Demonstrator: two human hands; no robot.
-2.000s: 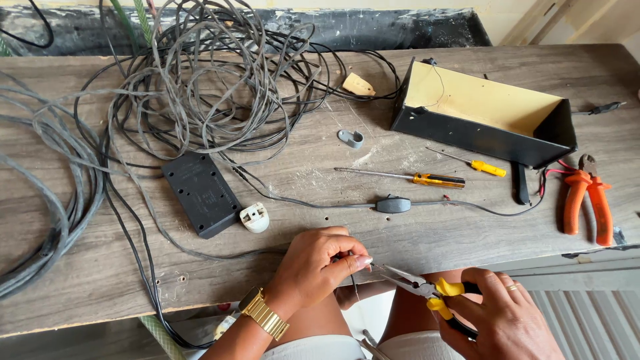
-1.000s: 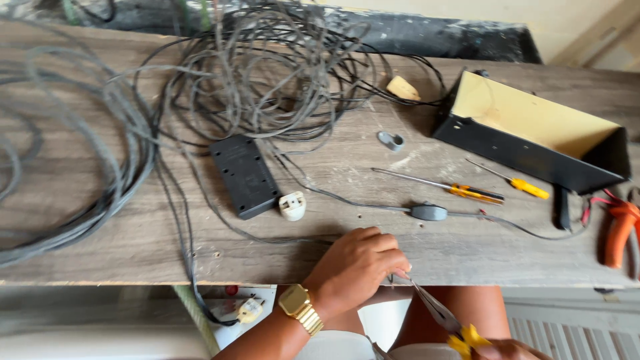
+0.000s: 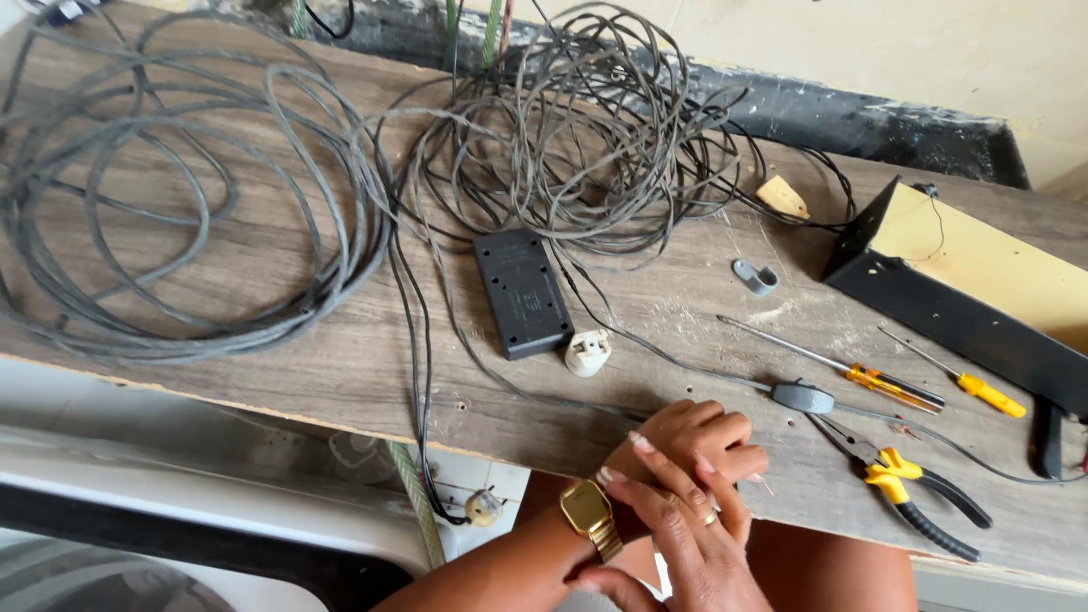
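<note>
My left hand (image 3: pixel 693 438), with a gold watch (image 3: pixel 586 508) on the wrist, is closed near the board's front edge. A thin wire end (image 3: pixel 765 484) pokes out beside its fingers, and a grey cable (image 3: pixel 544 398) runs to it. My right hand (image 3: pixel 680 518), wearing a ring, rests with spread fingers over the left wrist beside the watch and holds nothing. Long-nose pliers (image 3: pixel 892 476) with yellow and black handles lie on the board to the right, tips by an inline cord switch (image 3: pixel 802 396). Two screwdrivers (image 3: pixel 884 387) (image 3: pixel 990 395) lie behind them.
A large grey cable coil (image 3: pixel 195 331) lies left, a tangled cable heap (image 3: pixel 595 153) behind. A black box with holes (image 3: pixel 523 293) and a white socket piece (image 3: pixel 588 353) sit mid-board. A grey clip (image 3: pixel 755 277) and a black metal housing (image 3: pixel 960 310) stand right. A plug (image 3: pixel 484 507) hangs below the edge.
My right hand has let go of the long-nose pliers, which now lie on the board, and has moved left onto my left wrist. The view has shifted left.
</note>
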